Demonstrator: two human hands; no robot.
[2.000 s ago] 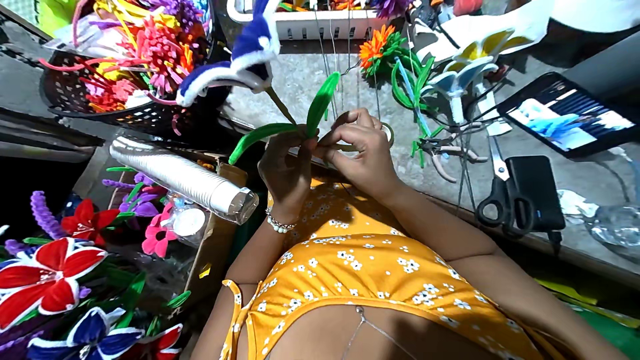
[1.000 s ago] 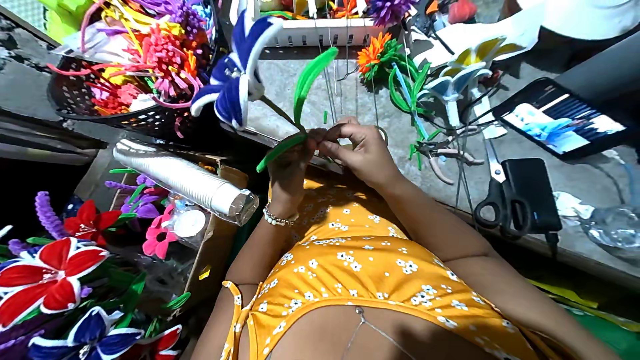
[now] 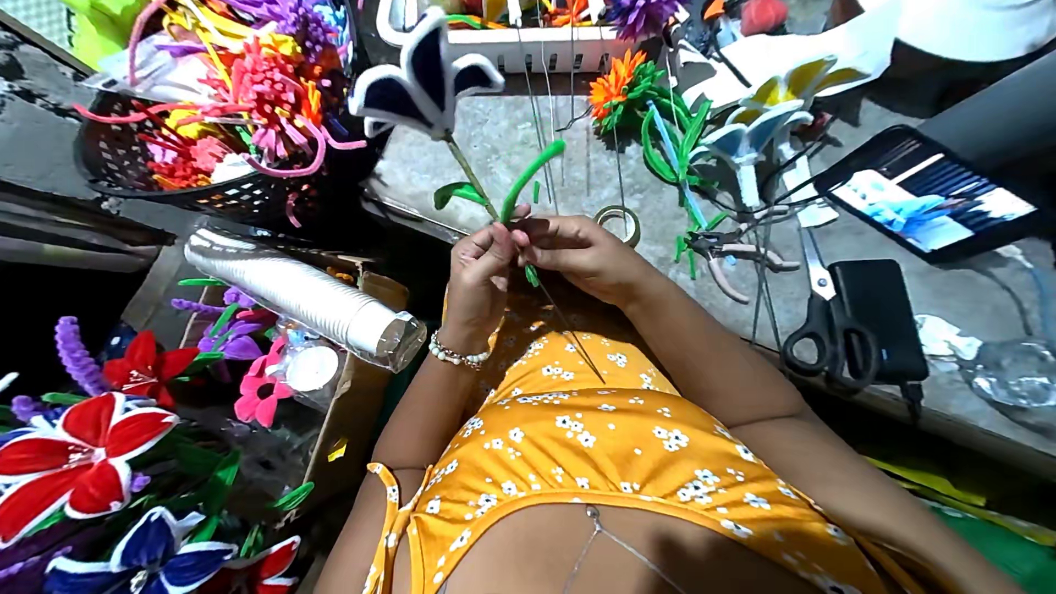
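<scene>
A dark blue pipe-cleaner flower [image 3: 429, 82] with white edges stands above my hands, its thin stem running down between them. My left hand [image 3: 483, 272] pinches that stem. From the right, my right hand [image 3: 582, 254] meets it with thumb and fingers closed at the same spot, partly hiding what they grip. One green pipe-cleaner leaf [image 3: 530, 180] rises from the fingertips, and a smaller green leaf [image 3: 460, 195] sits on the stem. A bit of green [image 3: 532, 275] shows under the fingers, where bare wire [image 3: 571, 328] points down over the yellow dress.
At left are a black basket [image 3: 206, 196] of pipe cleaners, stacked paper cups [image 3: 297, 289] and finished flowers [image 3: 87, 454]. On the worktop lie a tape roll [image 3: 617, 224], pliers [image 3: 734, 254], scissors [image 3: 825, 322], a black power bank [image 3: 879, 318], a phone [image 3: 932, 194] and a white basket [image 3: 561, 51].
The blue flower has turned, its head now more upright and further from my hands. Bare wire now shows below my fingers. Both hands remain together on the stem.
</scene>
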